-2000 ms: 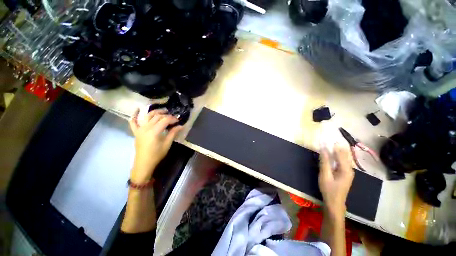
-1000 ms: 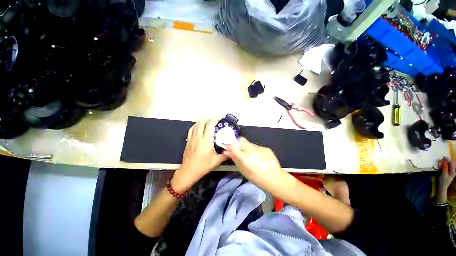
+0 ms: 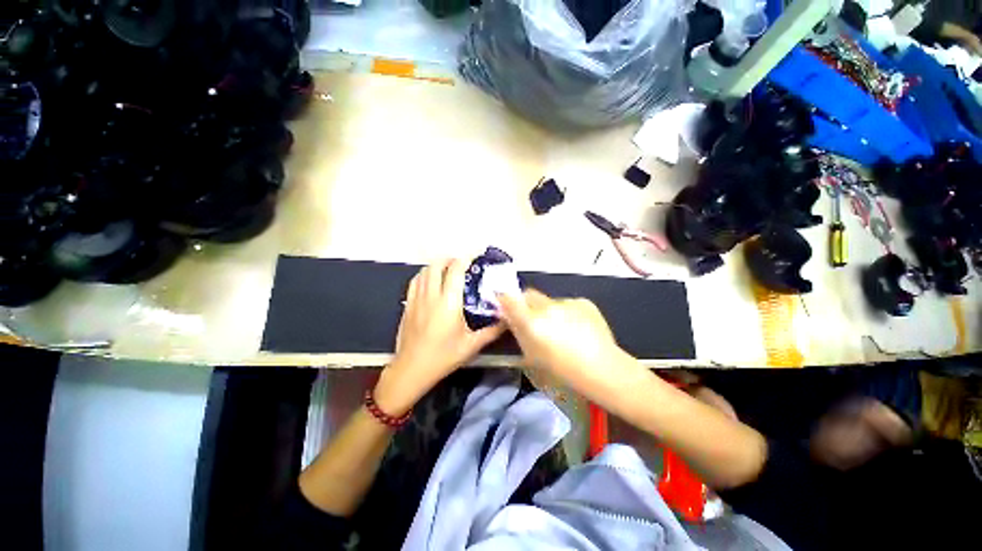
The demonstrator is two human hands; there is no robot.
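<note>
A black camera head (image 3: 476, 304) with pale dots on its face is held over the middle of the black work mat (image 3: 334, 307). My left hand (image 3: 433, 323) grips it from the left side, fingers around its edge. My right hand (image 3: 560, 331) holds a small white wiping cloth (image 3: 500, 282) against the face, covering much of it. The fingertips of my right hand are partly hidden by the cloth.
Piled black housings (image 3: 140, 140) stand at left, more black parts (image 3: 743, 183) at right. Pliers (image 3: 627, 239), small black blocks (image 3: 547, 196) and a yellow-handled screwdriver (image 3: 838, 239) lie on the bench. A grey plastic bag (image 3: 581, 75) and blue bins (image 3: 851, 108) stand behind.
My left hand has brought the camera head from the pile's edge at left to the mat's middle. My right hand has moved left to meet it, and the white cloth now covers part of its face.
</note>
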